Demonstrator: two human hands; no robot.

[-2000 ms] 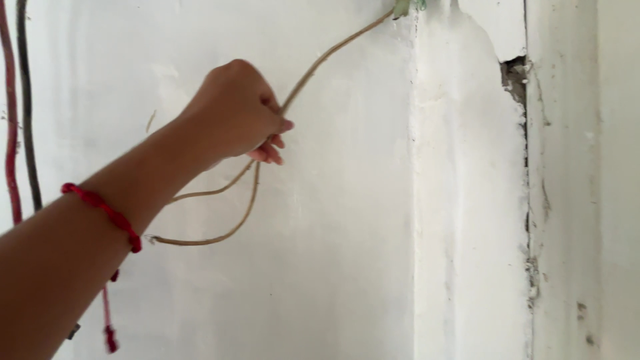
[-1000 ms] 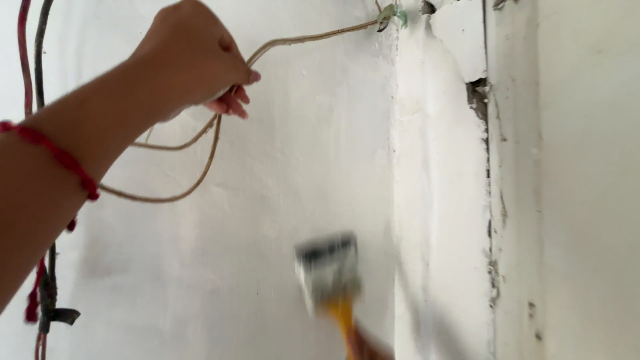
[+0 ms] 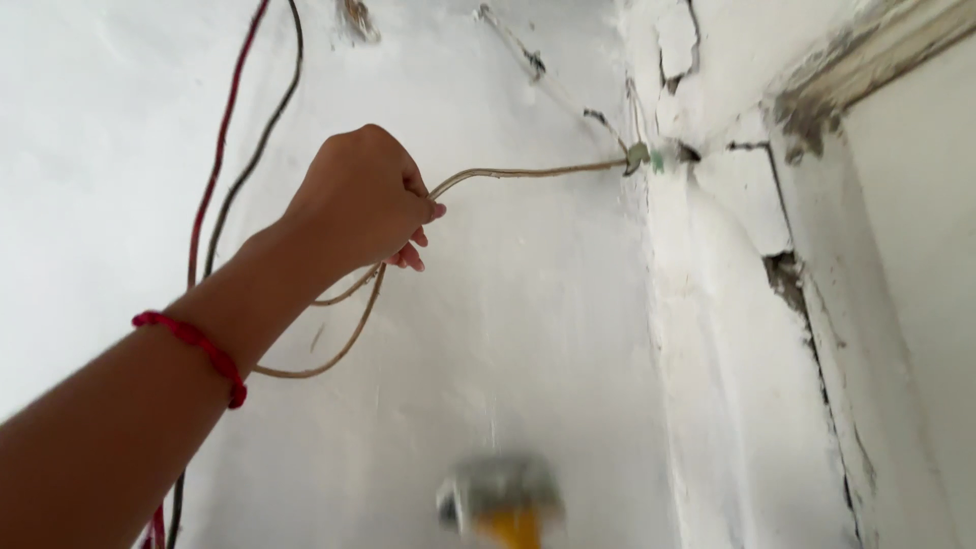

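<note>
My left hand [image 3: 366,202], with a red cord bracelet on its wrist, pinches a tan electrical wire [image 3: 526,172] in front of a white painted wall [image 3: 488,320]. From my fingers the wire runs right to a greenish knot [image 3: 636,157] near the wall's corner; its slack loops hang below my hand. At the bottom a blurred paintbrush [image 3: 499,488] shows, its bristles up against or near the wall and its yellow handle cut off by the frame edge. My right hand is out of view.
A red wire [image 3: 221,137] and a black wire [image 3: 263,141] hang at the left, passing behind my forearm. Another thin wire [image 3: 560,91] slants down to the knot. On the right are a cracked white column [image 3: 732,320], a broken hole [image 3: 785,278] and a rough beam [image 3: 877,65].
The paintbrush, absent two seconds ago, came into view at the bottom and remains there, now blurred. My left hand keeps its pinch on the tan wire. The view has shifted upward.
</note>
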